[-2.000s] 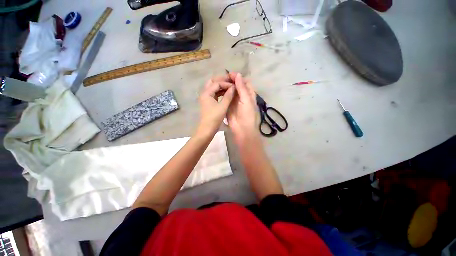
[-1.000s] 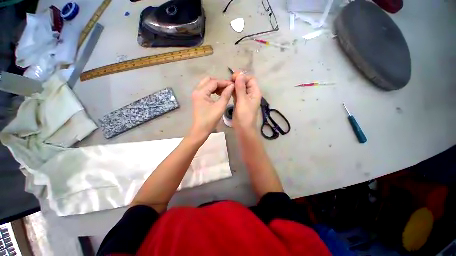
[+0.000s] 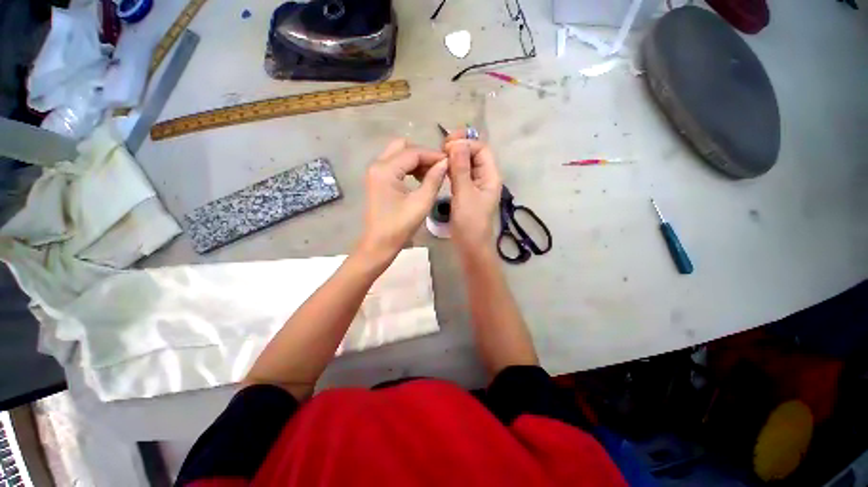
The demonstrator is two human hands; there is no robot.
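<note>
My left hand (image 3: 398, 195) and my right hand (image 3: 472, 190) are raised over the middle of the table, fingertips pinched and meeting. What they pinch is too fine to make out; it may be thread or a needle. A silvery ring thimble (image 3: 471, 133) shows on a finger of my right hand. A white thread spool (image 3: 439, 217) with a dark centre stands between my wrists, partly hidden. Black-handled shears (image 3: 522, 233) lie just right of my right hand, their blades partly hidden by it. The cream-white garment piece (image 3: 209, 319) lies flat at the near left, partly under my left forearm.
A speckled block (image 3: 264, 204) and wooden ruler (image 3: 281, 109) lie left of my hands. The iron (image 3: 331, 43), white chalk (image 3: 458, 43) and eyeglasses (image 3: 495, 65) are behind. A teal-handled tool (image 3: 677, 249) and grey pressing pad (image 3: 712, 90) are right. Crumpled cloth (image 3: 90, 204) lies left.
Since the first frame my right hand's fingers have curled in and the thimble and spool have come into clearer view. The fingertips stay together. The whole view has shifted slightly.
</note>
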